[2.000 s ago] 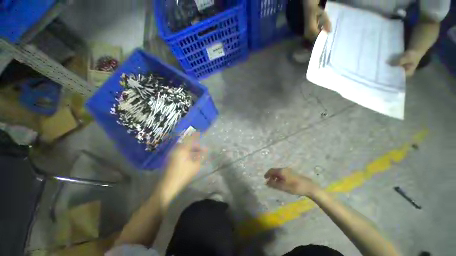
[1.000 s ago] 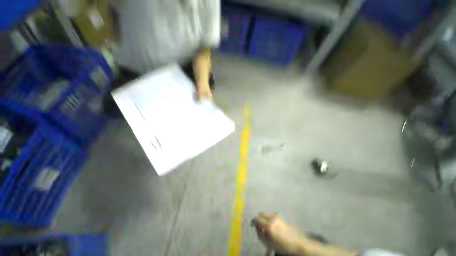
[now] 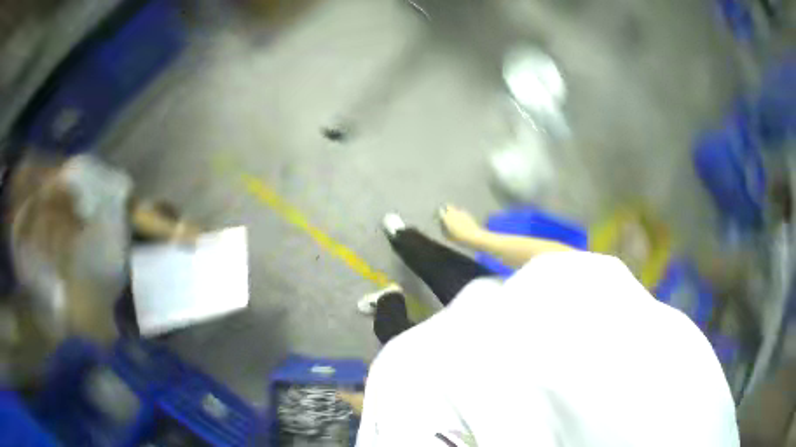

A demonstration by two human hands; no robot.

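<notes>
The whole view is blurred. A blue plastic bin (image 3: 281, 371) full of black-and-white cable assemblies (image 3: 310, 412) stands at the bottom edge. My left hand (image 3: 351, 401) shows only in part at the bin's right side, partly hidden by my white shirt; its fingers cannot be made out. My right hand (image 3: 452, 222) is stretched out above the floor, beyond my shoe, away from the cables. Whether it holds something small cannot be told.
A person (image 3: 83, 236) at the left holds white paper sheets (image 3: 192, 281). Blue crates (image 3: 205, 406) stand at the lower left. A blue bin (image 3: 545, 225) and a yellow bin (image 3: 635, 234) are on the right. A small dark object (image 3: 334, 133) lies beyond the yellow line (image 3: 305, 227).
The view has swung sharply right and down. The person with the sheets now shows at the left, and my body, feet and left hand have come into view.
</notes>
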